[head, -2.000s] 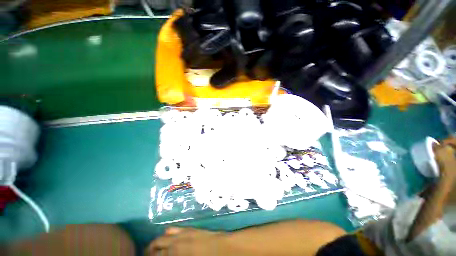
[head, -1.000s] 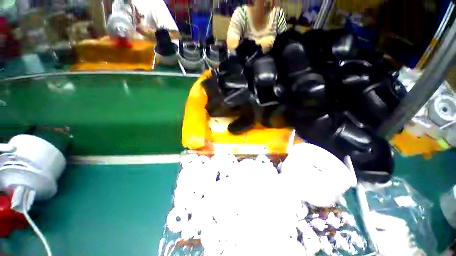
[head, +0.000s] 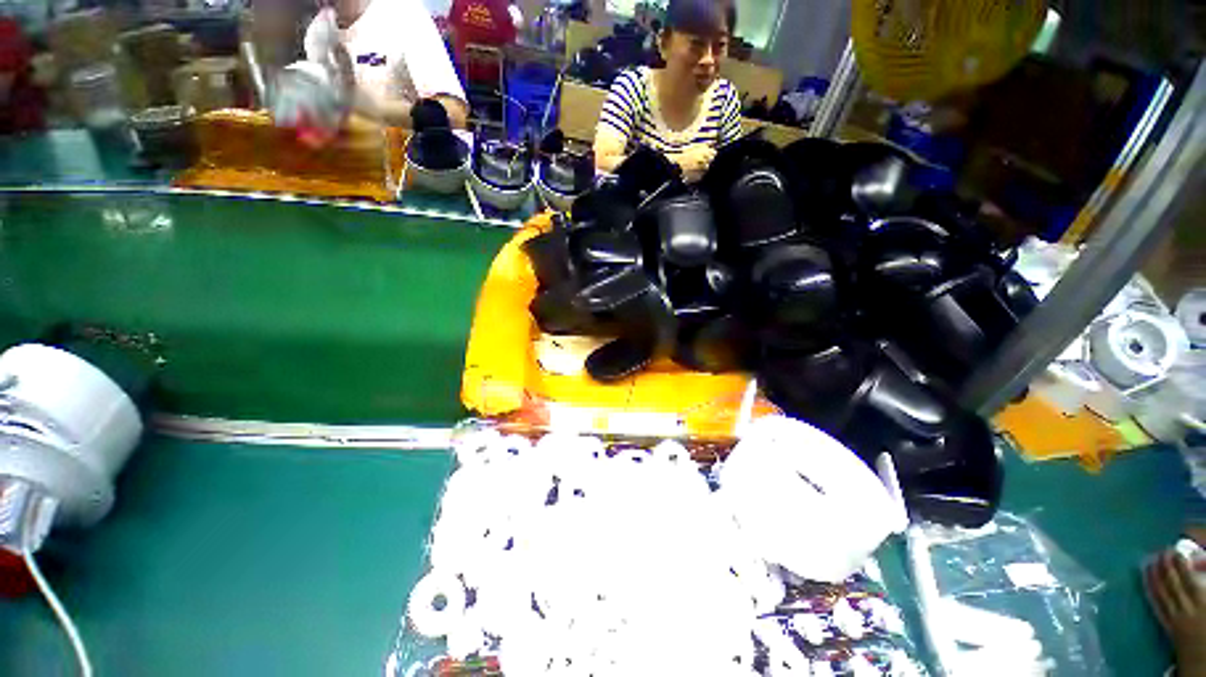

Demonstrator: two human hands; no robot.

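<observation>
Small white rings [head: 441,603] lie in a glaring, overexposed pile on clear plastic, nearest in front of me. A large white round housing [head: 809,500] rests at the pile's right. A clear bag of white sticks [head: 985,635] lies right of it. A hand [head: 1177,602] is cut off by the right edge, with fingers by a small white thing; whether it is my right hand, and its grip, I cannot tell. My left hand is out of the picture.
A heap of black shells [head: 794,284] lies on orange padding [head: 496,351]. A white unit [head: 60,430] with a cable stands at left. Beyond are the green conveyor [head: 304,304], a seated person in stripes [head: 668,113] and another person's white shirt [head: 397,60]. A metal post rises at right.
The view has tilted up, bringing in people and the far bench. The forearms and hands low in the earliest frame are gone, except one hand at the right edge.
</observation>
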